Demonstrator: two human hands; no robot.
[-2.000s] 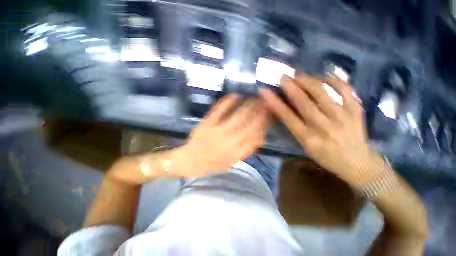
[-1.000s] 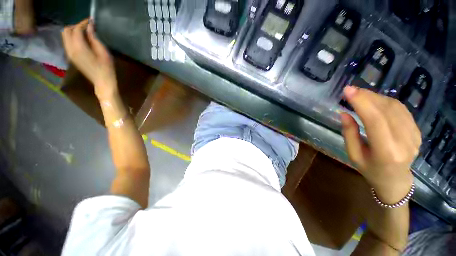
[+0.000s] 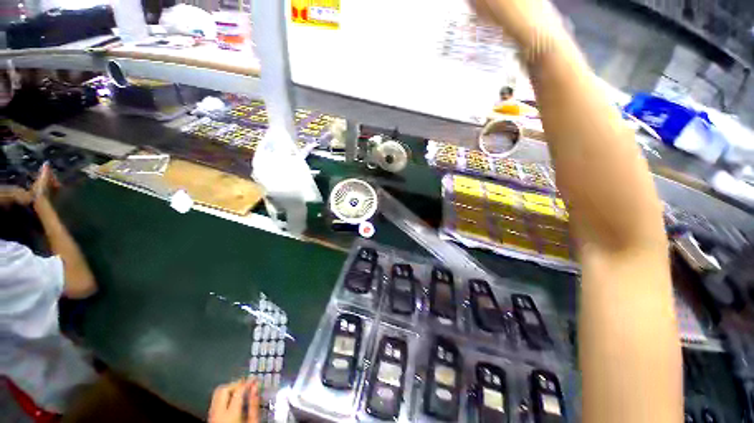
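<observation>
A clear blister tray point(image 3: 310, 382) holds two rows of black phone housings point(image 3: 443, 377) on the dark green bench. Front-row housings show a pale rectangle mid-body, and some show a grey-white oval below it. A sticker sheet point(image 3: 268, 335) with rows of grey-white ovals lies left of the tray. My left hand point(image 3: 234, 402) is at the bottom edge, partly cut off, fingertips at the sheet's lower end; whether they grip it is unclear. My right forearm is raised over the tray's right side. Only the base of my right hand point(image 3: 506, 15) shows at the top edge; its fingers are out of view.
A small round fan point(image 3: 354, 201) and a clear plastic strip point(image 3: 426, 231) are behind the tray. Yellow-and-brown parts sheets point(image 3: 504, 216) lie behind right. A grey upright post point(image 3: 277, 107) stands behind left. Another person point(image 3: 33, 281) works at far left. A white board hangs above.
The view has swung up from my lap to the bench and its back. My right arm has risen from the tray to the top edge. My left hand is now beside the sticker sheet.
</observation>
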